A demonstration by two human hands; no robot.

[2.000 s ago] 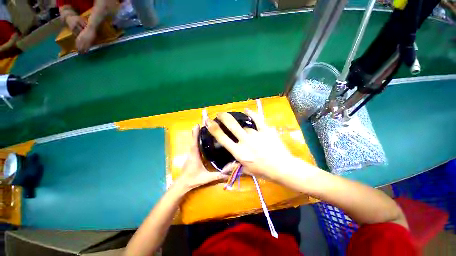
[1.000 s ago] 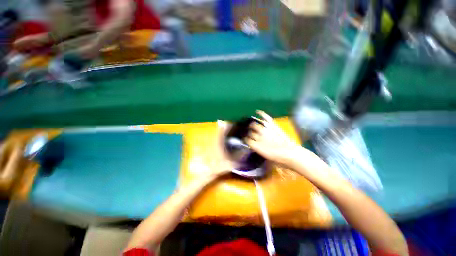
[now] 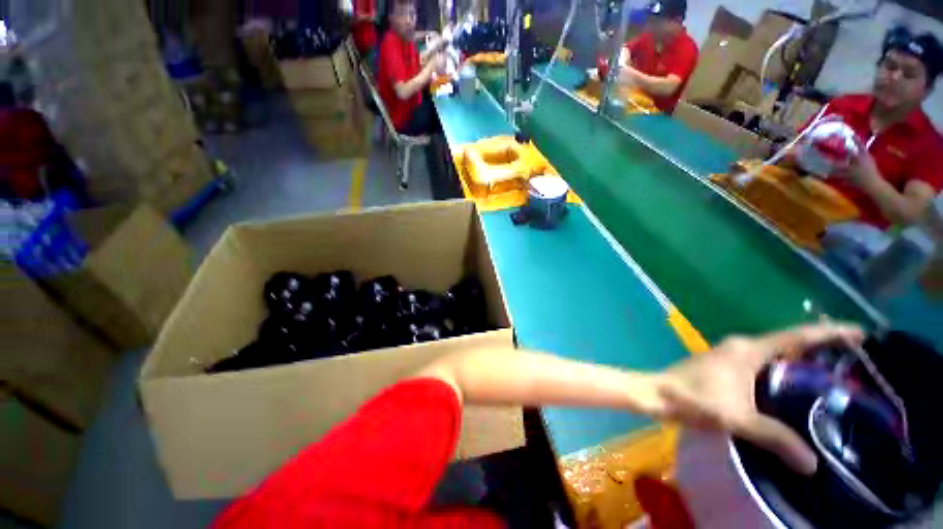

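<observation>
My left hand [image 3: 734, 387] reaches in from the bottom, with a red sleeve. Its thumb and fingers are spread around the near side of a black housing [image 3: 879, 434] at the right edge. Thin wires and a pale cord show on the housing. A white body [image 3: 713, 480] lies against it at the lower left, with a red part [image 3: 662, 506] beside it, over the orange-wrapped fixture [image 3: 610, 475]. My right hand is not in view.
An open carton [image 3: 321, 398] of glossy black parts [image 3: 362, 315] stands left of the teal bench [image 3: 579, 362]. A black-and-white unit [image 3: 545, 201] and another orange fixture [image 3: 502, 170] lie farther along. People in red sit beside the green belt [image 3: 662, 227].
The view has swung left, bringing the carton and aisle in and moving the workpiece to the right edge. My right hand, earlier on the black housing, is out of the picture.
</observation>
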